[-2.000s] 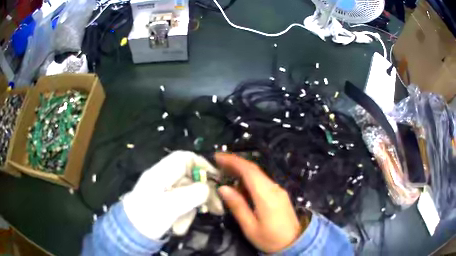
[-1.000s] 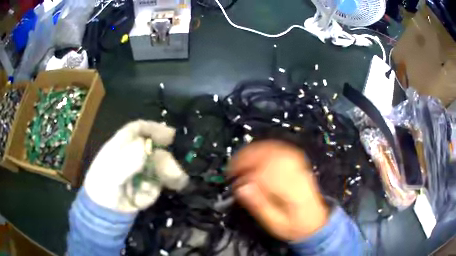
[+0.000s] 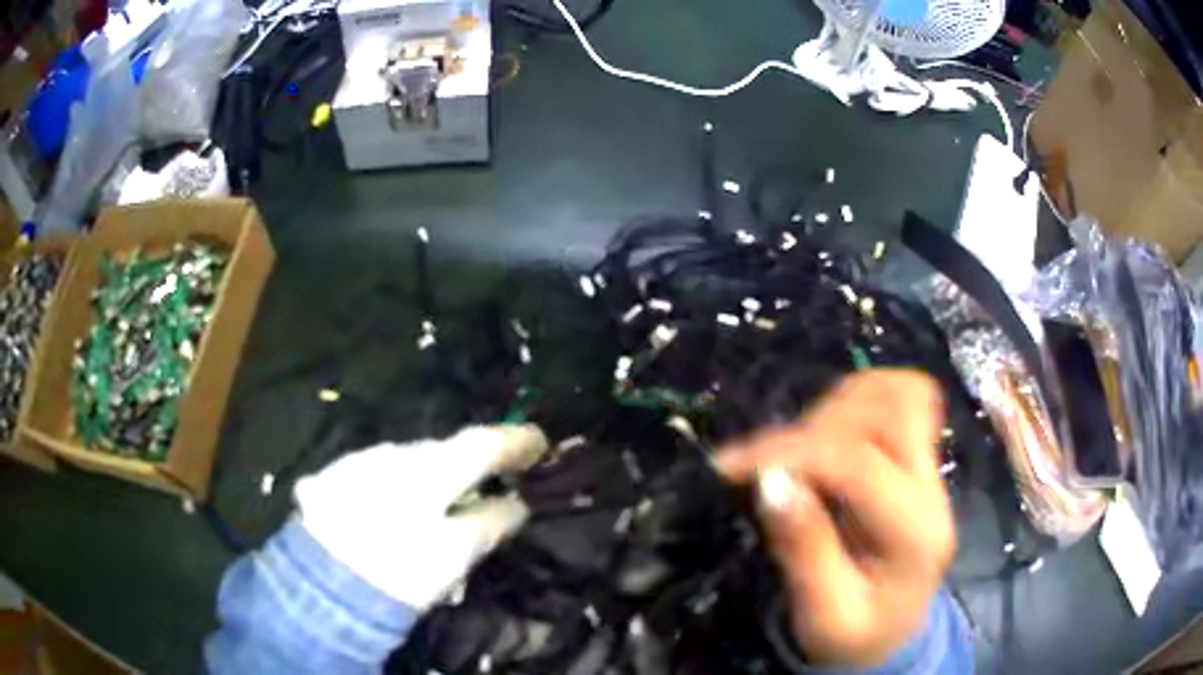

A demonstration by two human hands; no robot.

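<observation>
A tangled heap of black cables (image 3: 633,514) with small white-silver ends lies in the middle of the bench, around and between both hands. My left hand (image 3: 416,508), in a whitish glove, is at the heap's left side; a dark gap shows between thumb and fingers, and what it holds is unclear. My bare right hand (image 3: 858,514) is at the heap's right side, slightly blurred, with thumb and forefinger together on black cable. Small green boards (image 3: 653,396) show in the heap between the hands. An open cardboard box (image 3: 238,330) of green and silver pieces stands at left.
A second box of grey-silver parts (image 3: 27,317) is at the far left. A grey-silver fixture (image 3: 416,125) stands back left. A small white fan (image 3: 924,24), white cord (image 3: 686,90) and white bar (image 3: 996,211) are at back right. Bagged copper-orange wires (image 3: 1029,429), a black strip (image 3: 970,277) and a dark phone-like rectangle (image 3: 1084,402) lie right.
The green pieces seen in my left glove earlier no longer show there. My left hand has moved right and down since one second ago. My right hand has moved right. The cables between them have shifted.
</observation>
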